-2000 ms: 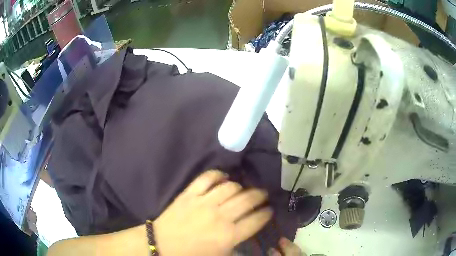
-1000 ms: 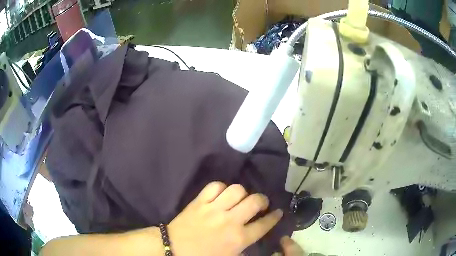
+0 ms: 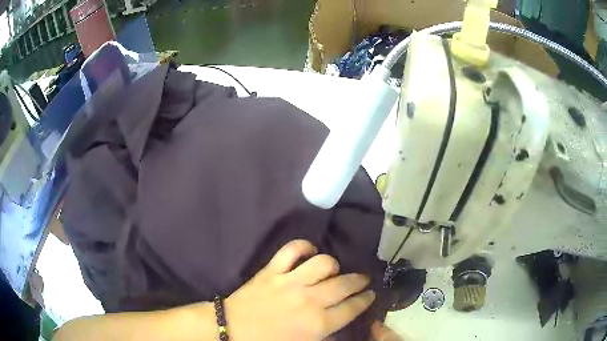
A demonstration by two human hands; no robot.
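A dark plum-brown garment piece [image 3: 206, 173] lies as a large soft heap left of the cream-white sewing machine head [image 3: 459, 153]. My left hand [image 3: 299, 296] lies on the cloth near the needle area, fingers bent and pressing it, with a beaded bracelet at the wrist. Only a small part of my right hand [image 3: 385, 332] shows at the bottom edge, at the cloth's right side; its grip cannot be seen. The white lamp [image 3: 349, 143] hangs over the cloth. The needle is hidden under the head.
A ribbed brass-brown knob [image 3: 470, 293] and a round silver fitting [image 3: 434, 299] are on the machine bed. Dark scraps [image 3: 556, 286] lie at right. An open carton [image 3: 333, 30] stands behind. A clear bluish sheet [image 3: 50, 143] and a reddish cylinder [image 3: 94, 30] are at left.
Compared with two seconds ago, the machine head and lamp sit slightly further right in view. My left hand has shifted slightly right and down, still on the cloth. Less of my right hand shows.
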